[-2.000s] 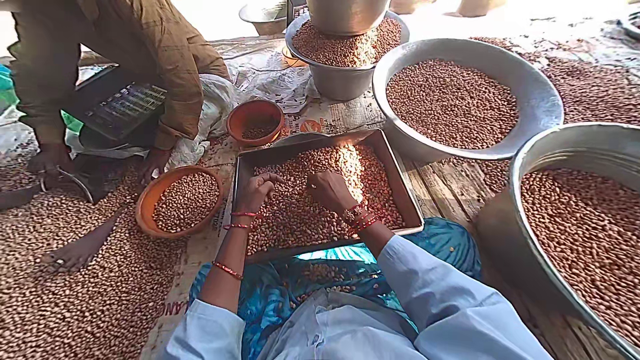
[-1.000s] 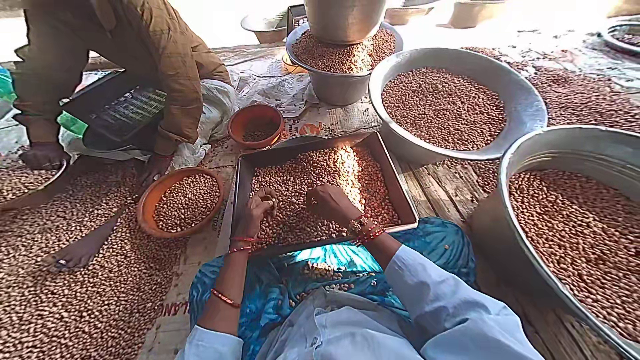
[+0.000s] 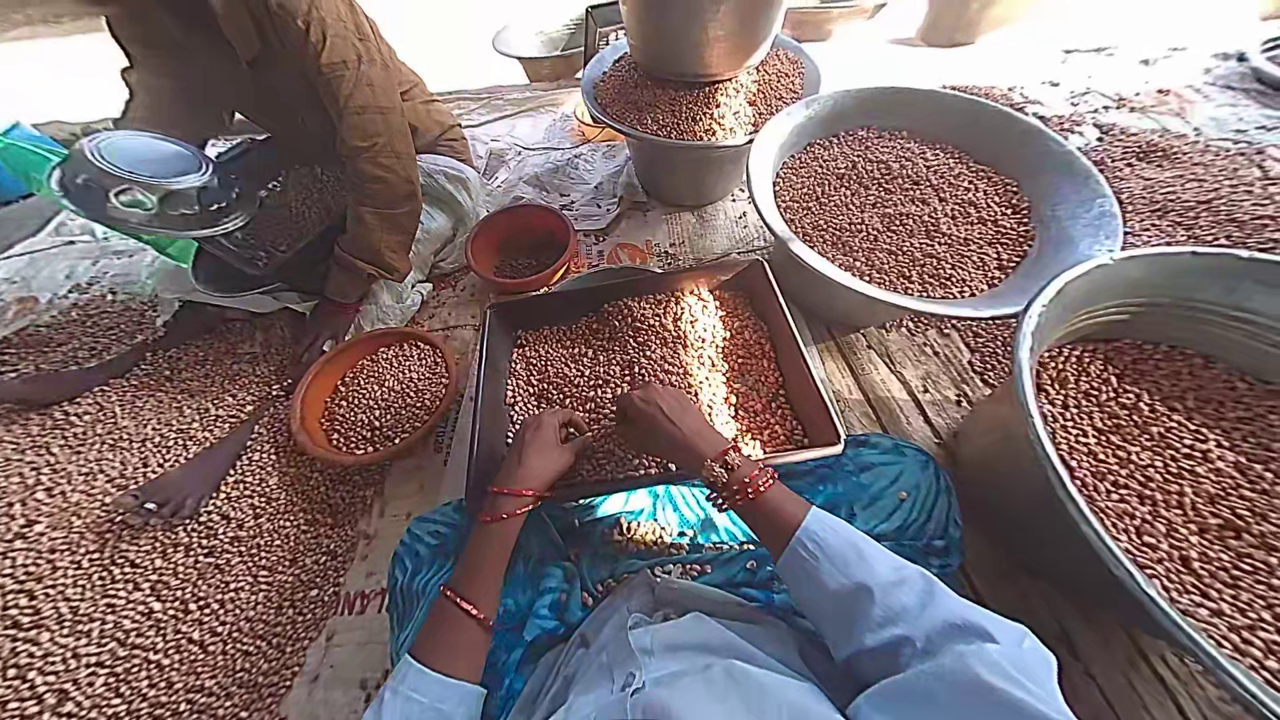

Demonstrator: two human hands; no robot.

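Observation:
A rectangular metal tray point(image 3: 822, 425) lies partly on my lap, holding a layer of reddish-brown nuts or seeds point(image 3: 590, 350) with a bright sunlit band. My left hand point(image 3: 545, 448) is over the tray's near left part, fingers curled with the thumb near the index finger; whether anything is between them cannot be told. My right hand point(image 3: 662, 425) is just right of it, low over the nuts, with its fingers bent down and mostly hidden. An orange bowl point(image 3: 305, 400) of paler nuts sits left of the tray, and a smaller red-brown bowl point(image 3: 472, 250) stands behind it.
A wide metal basin point(image 3: 1080, 200) and a deep metal tub point(image 3: 1030, 400), both holding nuts, stand at the right. Another filled metal basin point(image 3: 690, 175) is at the back. A co-worker point(image 3: 360, 150) sits at the left beside nuts spread on the ground point(image 3: 200, 600), holding a metal vessel point(image 3: 150, 190).
My left hand has moved from the tray's left edge area slightly in over the nuts. A shiny metal vessel now shows in front of the co-worker, whose one hand has left the ground pile.

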